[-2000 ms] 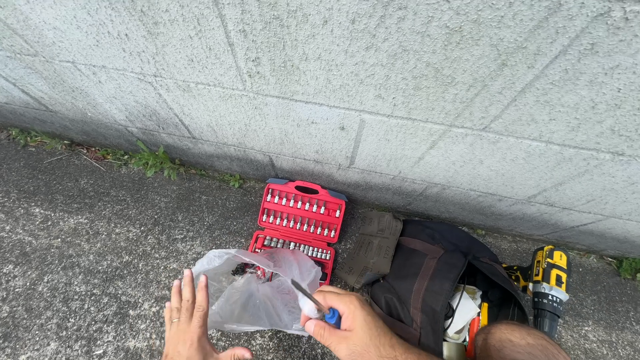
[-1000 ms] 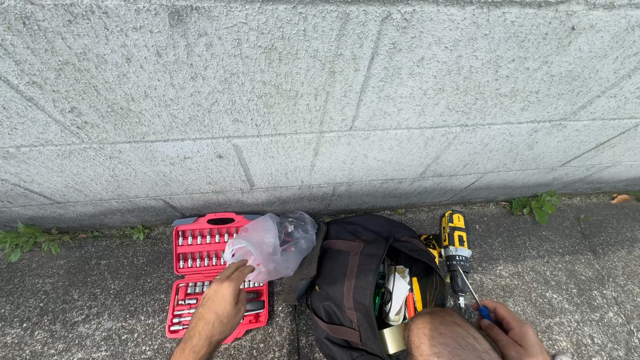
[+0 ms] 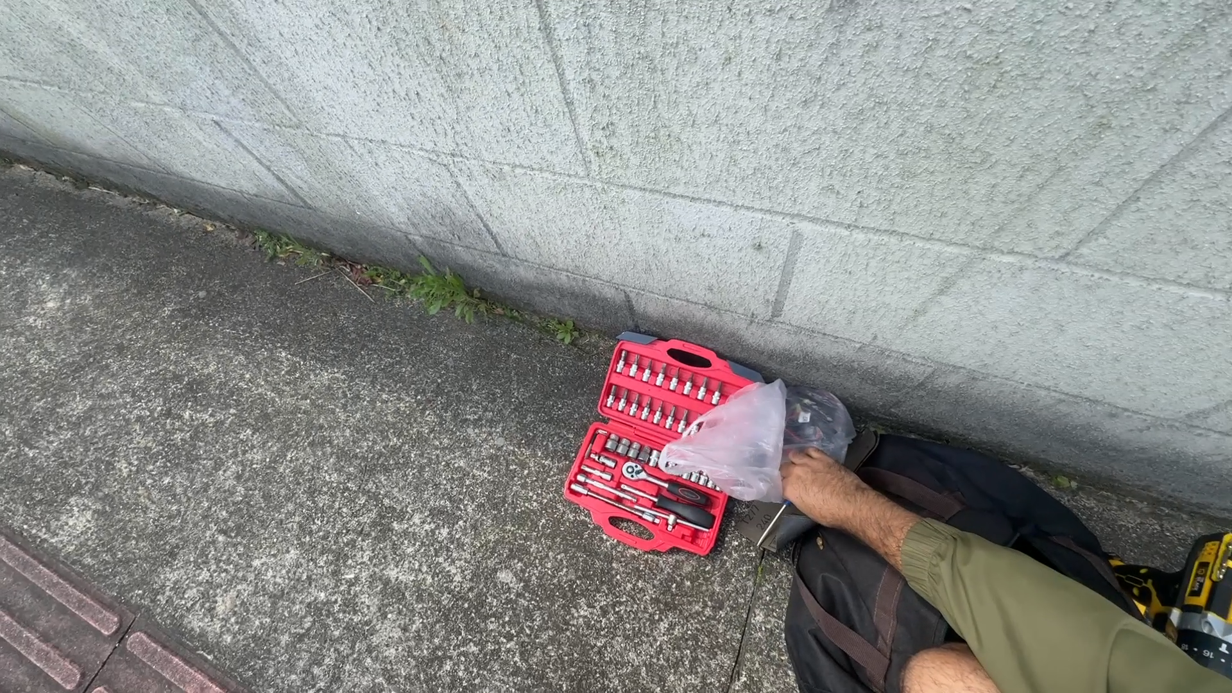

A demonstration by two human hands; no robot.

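My right hand point(image 3: 818, 489), at the end of an olive sleeve, is at the clear plastic bag point(image 3: 741, 438); its fingers are partly hidden. A thin metal shaft with a bit of blue, the screwdriver point(image 3: 774, 526), sticks out below the hand. Small dark items show through the bag's far part. The bag overlaps the right side of an open red socket set case point(image 3: 630, 534). In the case lie a ratchet point(image 3: 664, 481), sockets, extension bars and rows of bit sockets. My left hand is outside the view.
A black fabric tool bag point(image 3: 847, 587) lies right of the case, with a yellow and black cordless drill point(image 3: 1198, 587) beyond it. A rough block wall point(image 3: 674, 221) rises behind, with weeds point(image 3: 443, 292) at its foot. A knee point(image 3: 948, 671) shows at the bottom.
My right hand has moved from beside the drill to the plastic bag. My left hand, at the plastic bag one second ago, has left the view. The view has swung left.
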